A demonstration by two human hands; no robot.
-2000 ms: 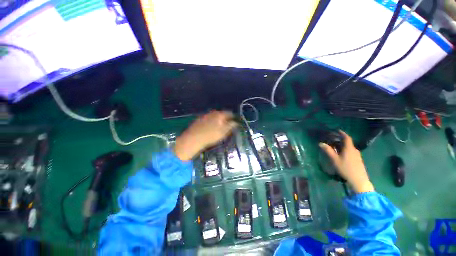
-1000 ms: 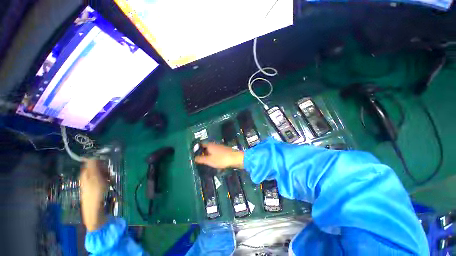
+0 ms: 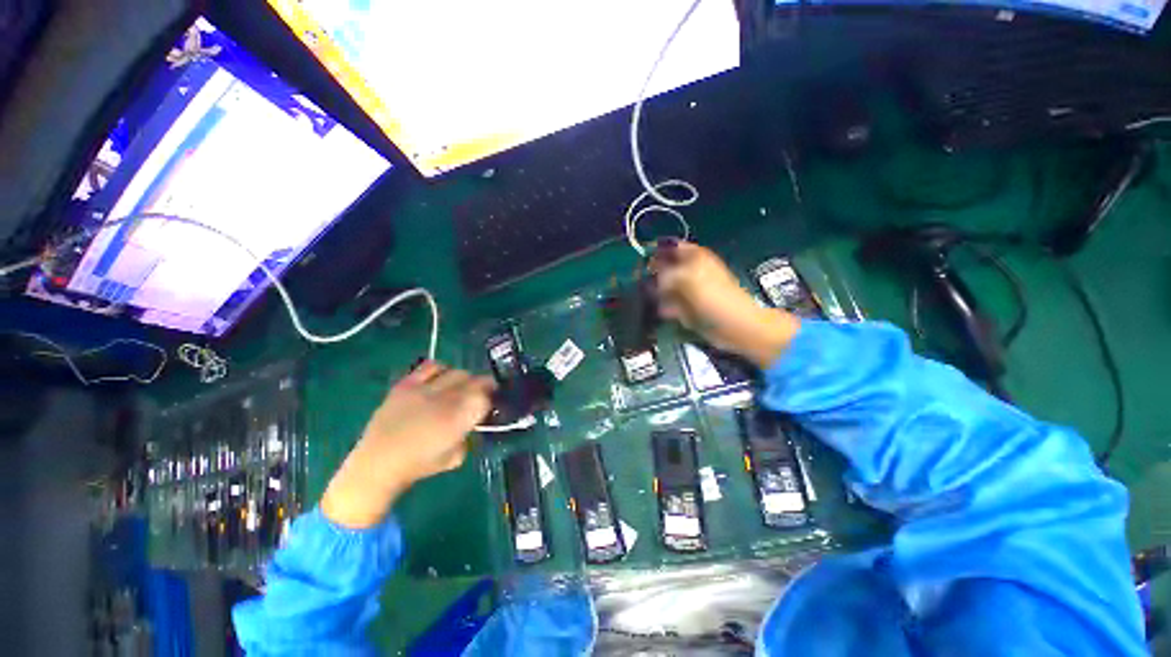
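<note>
My left hand (image 3: 430, 417) is over the left end of the clear blister tray (image 3: 642, 408), its fingers closed around a white cable (image 3: 308, 336). A blurred dark thing, not clear what, is at its fingertips, beside a handheld terminal (image 3: 505, 349). My right hand (image 3: 719, 298) grips a blurred black terminal (image 3: 660, 276) at the tray's back edge. A second white cable (image 3: 638, 135) loops down behind it; its end is hidden. Several terminals, such as one in the front row (image 3: 678, 494), lie in the pockets. A loose white label (image 3: 564, 359) lies behind them.
Monitors (image 3: 552, 77) and a black keyboard (image 3: 552, 218) stand behind the tray. A black barcode scanner (image 3: 963, 308) with its cord lies on the right. Another tray of dark units (image 3: 225, 475) is at the left, with a thin coiled cable (image 3: 199, 362) behind it.
My left hand has moved right from the left tray to the main tray, with the white cable. My right hand has moved from the tray's left end to its back middle.
</note>
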